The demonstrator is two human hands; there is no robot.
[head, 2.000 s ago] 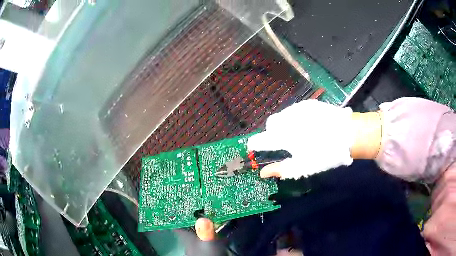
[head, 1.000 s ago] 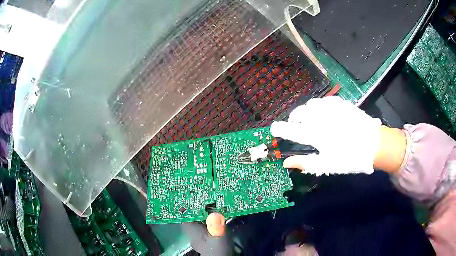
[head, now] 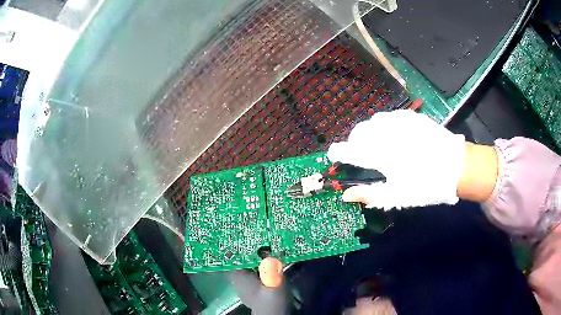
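A green circuit board [head: 227, 215] is held solder side up over the front edge of the grid tray [head: 289, 111], tilted slightly. My left hand [head: 271, 272] grips its lower edge near the middle slot; only a bare fingertip and part of a grey glove show, the rest is under the board. My right hand [head: 406, 161], in a white knit glove, is closed around the side cutters [head: 315, 183]. Their steel jaws point left over the upper part of the board's right half. Whether the jaws touch it I cannot tell.
A scratched clear shield [head: 92, 141] curves over the tray's left side. Stacked boards [head: 138, 277] lie at the lower left. A black mat [head: 443, 37] with clipped bits is at the upper right, and more boards [head: 535, 71] stand at the right edge.
The board and both hands have moved right in the picture since the first frame. Since the second, the cutters have shifted slightly left and up over the board's right half.
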